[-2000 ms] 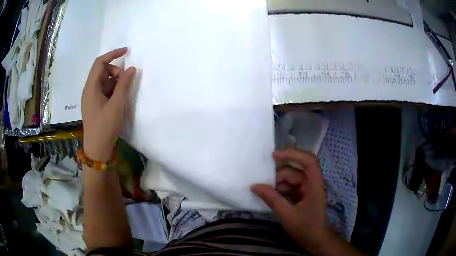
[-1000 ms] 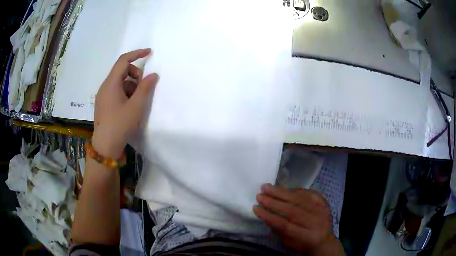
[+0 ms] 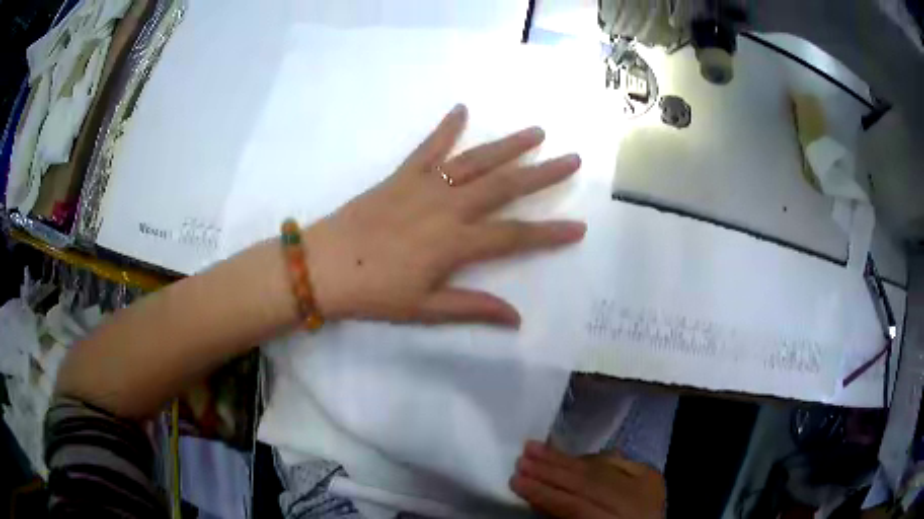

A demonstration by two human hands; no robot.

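A large white fabric panel lies over the table and hangs over its front edge toward the lap. My left hand lies flat on the panel, palm down with fingers spread. My right hand is at the panel's lower right edge, below the table edge; its fingertips touch the cloth, and whether it pinches it is hidden. The presser foot is just right of the panel's upper right part, partly blurred by glare.
The machine bed and a dark knob are at upper right. A narrow white strip lies on the bed's right. A thin metal tool is at far right. White offcuts lie at upper left; more hang below.
My left hand has gone from holding the panel's left edge to lying flat on its middle. The view has shifted, showing more of the machine. My right hand sits lower in the picture.
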